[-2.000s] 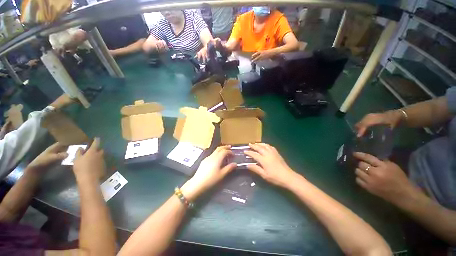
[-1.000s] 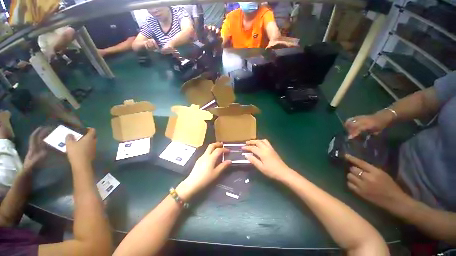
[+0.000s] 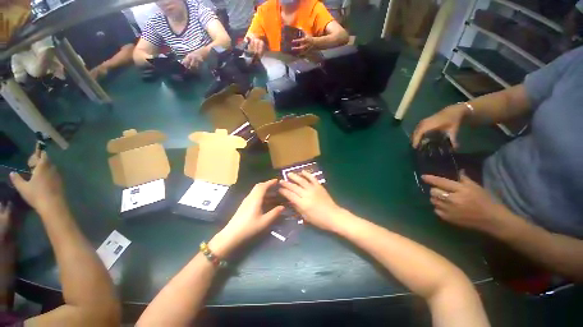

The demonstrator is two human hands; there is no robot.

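An open black box with a raised brown lid (image 3: 293, 148) stands in front of me, with a black printed card (image 3: 312, 171) on its contents. My right hand (image 3: 309, 197) lies over the front of this box, fingers on the card. My left hand (image 3: 253, 207) is at the box's left front side, thumb and fingers apart; whether it grips the box is hidden. Another black card (image 3: 286, 228) lies on the table just below my hands. Two more open boxes stand to the left, each with a white leaflet (image 3: 143, 195) on top.
A loose white leaflet (image 3: 113, 248) lies on the green table (image 3: 358, 255) at the left. More open boxes stand behind. Black boxes (image 3: 319, 73) are stacked at the far side. A neighbour at the right holds a black box (image 3: 436, 159). Another neighbour's arm reaches in at the left.
The view has shifted, so the boxes sit further left. My hands have moved closer together, the left lower and the right across the box front. The left neighbour no longer shows a white leaflet in hand.
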